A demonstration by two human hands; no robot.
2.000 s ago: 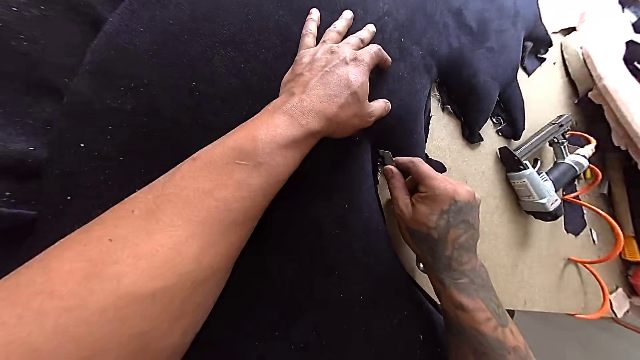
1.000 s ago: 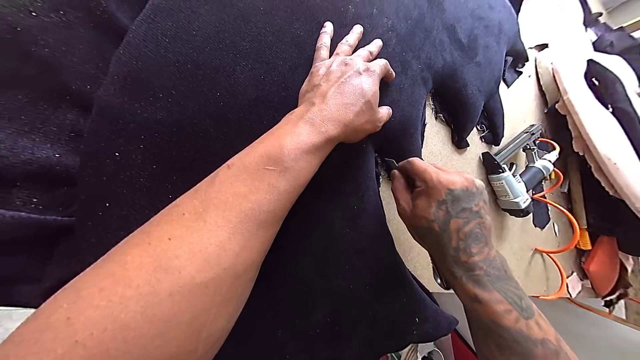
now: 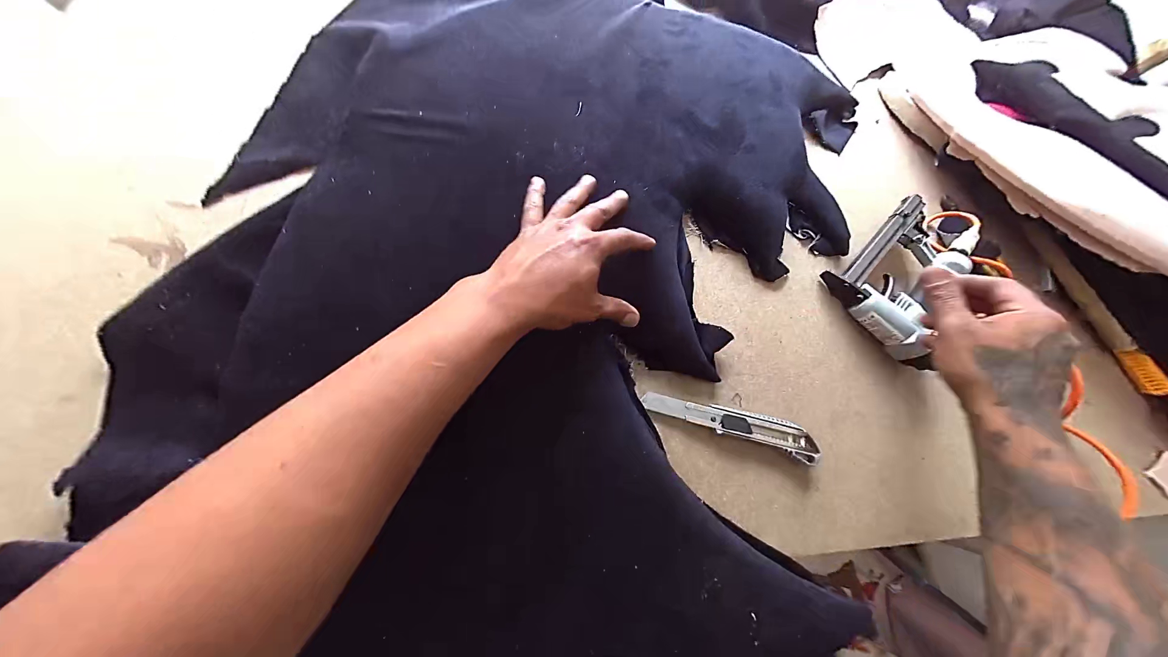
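Note:
Dark navy fabric (image 3: 456, 411) with an irregular cut edge lies over the work table (image 3: 876, 484). My left hand (image 3: 561, 269) rests flat on it with the fingers spread. My right hand (image 3: 990, 328) is at the near end of a pneumatic staple gun (image 3: 885, 315), overlapping it; its fingers are bent and blurred, and whether they grip the gun I cannot tell. On the board just right of the fabric's curved edge lies a snap-off utility knife (image 3: 735, 427), its blade end close to the cloth.
An orange coiled air hose (image 3: 1109, 465) runs behind my right wrist. Pale, thick padded pieces (image 3: 1031, 155) and dark cloth lie at the upper right. A yellow-orange bristled brush (image 3: 1142, 370) is at the right edge. The table's front edge runs below the knife.
My right hand has left the fabric edge and moved right to the staple gun. The knife now lies on the table. My left hand stays on the fabric. The view has shifted.

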